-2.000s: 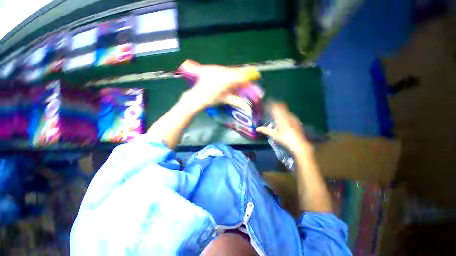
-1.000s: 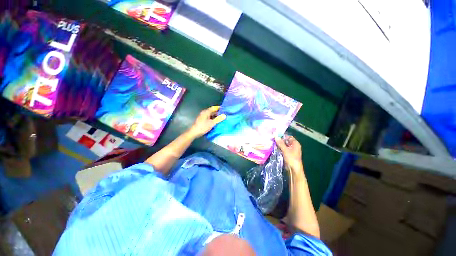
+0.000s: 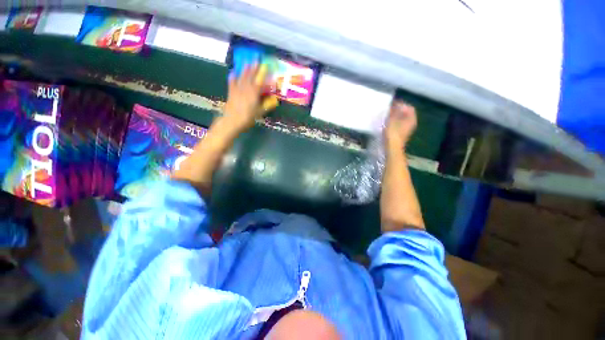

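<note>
A colour box (image 3: 296, 81) lies face up on the far green strip, under the shelf edge. My left hand (image 3: 247, 93), with yellow finger cots, is on its left part and grips it; the fingertips are blurred. A plain white rectangle, perhaps an open box base (image 3: 348, 103), lies just right of it. My right hand (image 3: 401, 125) is at the white piece's right end, with a crinkled clear plastic bag (image 3: 359, 180) hanging from it. Whether the right fingers also touch the white piece is unclear.
A stack of colour boxes (image 3: 89, 149) and another colour box (image 3: 156, 143) lie on the near bench at left. More colour and white pieces line the far strip. A white shelf (image 3: 424, 40) overhangs it. Brown cartons (image 3: 531, 232) stand at right.
The colour box has moved from in front of me to the far strip, with my left hand reaching forward. My right hand has moved forward with the clear bag. The view has turned.
</note>
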